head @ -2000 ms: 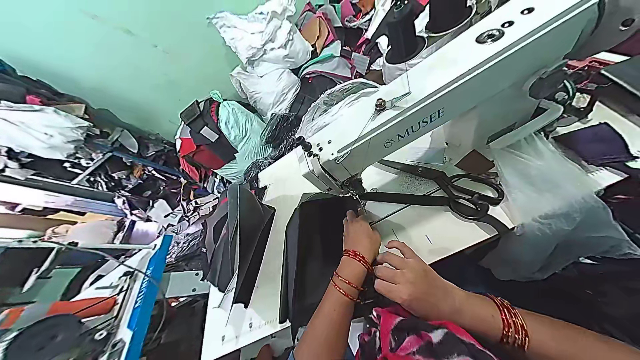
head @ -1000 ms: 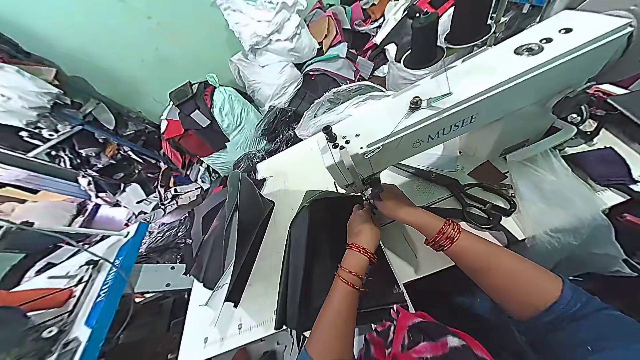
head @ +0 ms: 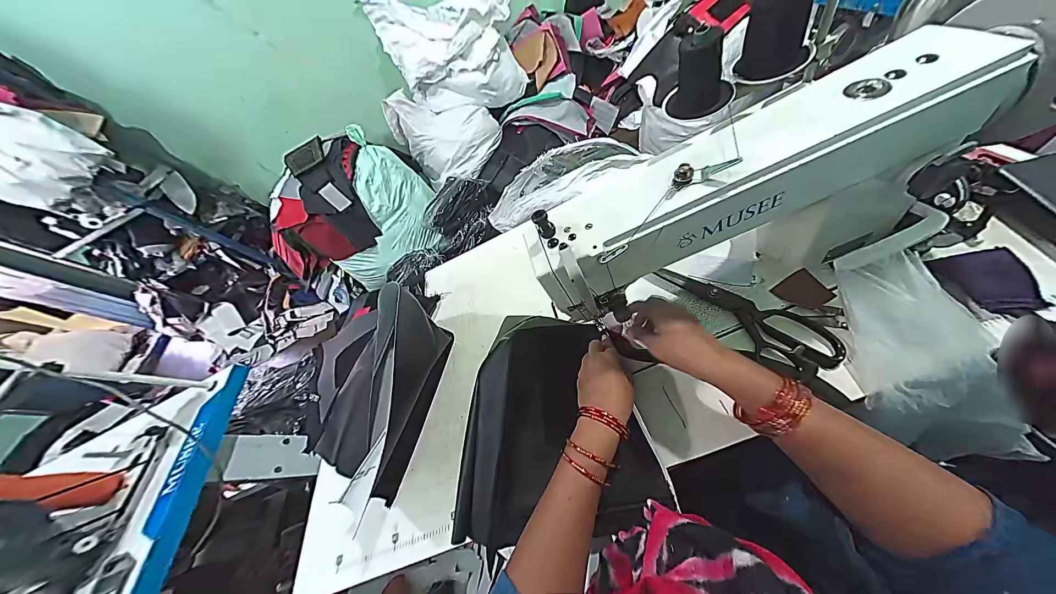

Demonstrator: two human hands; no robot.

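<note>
A white Musee sewing machine [head: 742, 190] stands on a white table. Close to its needle, my left hand [head: 605, 371] has its fingers together at the edge of a black fabric piece [head: 536, 412]; whether they pinch it is hidden. My right hand [head: 668, 330], slightly blurred, is just right of the needle area, fingers bent near the presser foot; anything between them is too small to tell. Large black-handled scissors [head: 767, 326] lie beyond my right wrist, under the machine arm. More dark fabric pieces [head: 375, 388] hang over the table's left part.
Black thread cones [head: 700, 70] stand behind the machine. Stuffed white bags [head: 450, 132] and a red and black bundle [head: 318, 214] are piled by the wall. A clear plastic bag [head: 916, 355] hangs at the right. A blue-edged machine table [head: 194, 478] is at the lower left.
My right hand was lower, beside the left hand and away from the needle, two seconds ago; it has moved up to the needle area. The view has shifted somewhat.
</note>
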